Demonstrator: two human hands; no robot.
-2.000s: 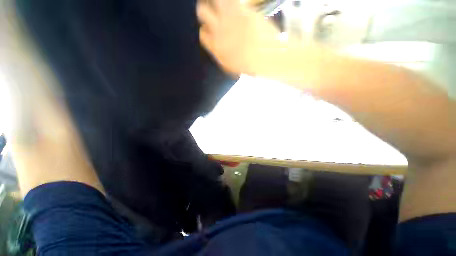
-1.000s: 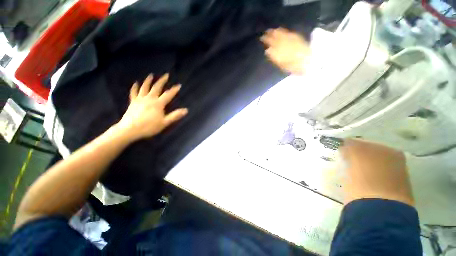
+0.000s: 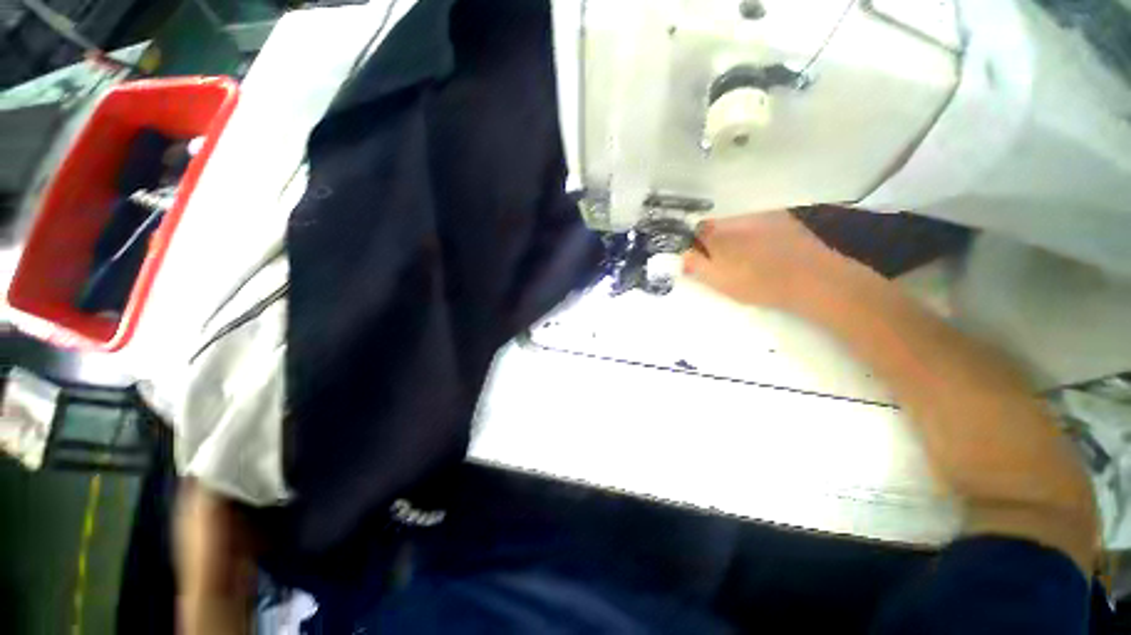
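Note:
The black garment cloth (image 3: 385, 273) lies on the left part of the white machine table, and its right edge reaches under the sewing machine head (image 3: 769, 124). My right hand (image 3: 744, 258) is bare, its fingertips at the presser foot area beside a small white round piece (image 3: 664, 270); what the fingers hold is hidden. My left hand is out of view or cut off; only a blurred forearm (image 3: 213, 558) shows at the lower left, beside the cloth. Pale grey fabric (image 3: 242, 409) is bunched along the cloth's left side.
A red plastic basket (image 3: 155, 273) with dark pieces in it stands at the left. The wood-edged table front (image 3: 744, 506) runs above my lap. A cream knob (image 3: 740, 115) is on the machine head. More dark cloth (image 3: 881, 238) lies behind my right forearm.
The cloth has moved right to the needle area and lies narrower. My right hand has moved to the presser foot. My left hand has left the top of the cloth and dropped to the lower left.

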